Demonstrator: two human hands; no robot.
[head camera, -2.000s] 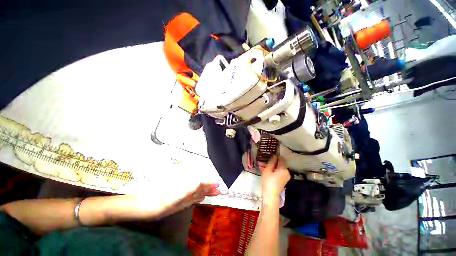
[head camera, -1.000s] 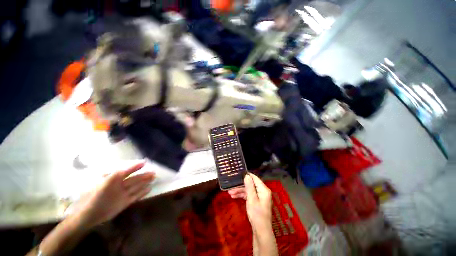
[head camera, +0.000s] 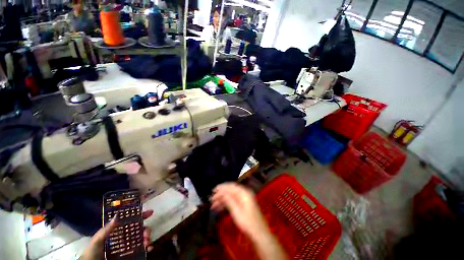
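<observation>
My left hand (head camera: 99, 241) holds a dark mobile phone (head camera: 123, 223) upright at the bottom left, thumb on its face. Its screen shows rows of keys. My right hand (head camera: 236, 200) is slightly blurred, fingers a little curled and apart, with nothing visible in it. It is beside black cloth (head camera: 216, 162) hanging at the table end; contact cannot be told. The cream JUKI sewing machine (head camera: 157, 124) lies beyond the phone. Dark navy cloth (head camera: 84, 195) is under its arm, with a bit of orange (head camera: 37, 219) at the left.
A red perforated crate (head camera: 305, 213) stands on the floor by my right forearm. Farther right are more red crates (head camera: 374, 157), a blue crate (head camera: 323, 144) and another sewing machine (head camera: 315, 84). Orange (head camera: 112, 28) and dark thread cones (head camera: 156, 26) stand behind. A person (head camera: 80, 20) is in the background.
The view has swung right and up. The phone has passed from my right hand to my left. My right hand is now by the hanging black cloth.
</observation>
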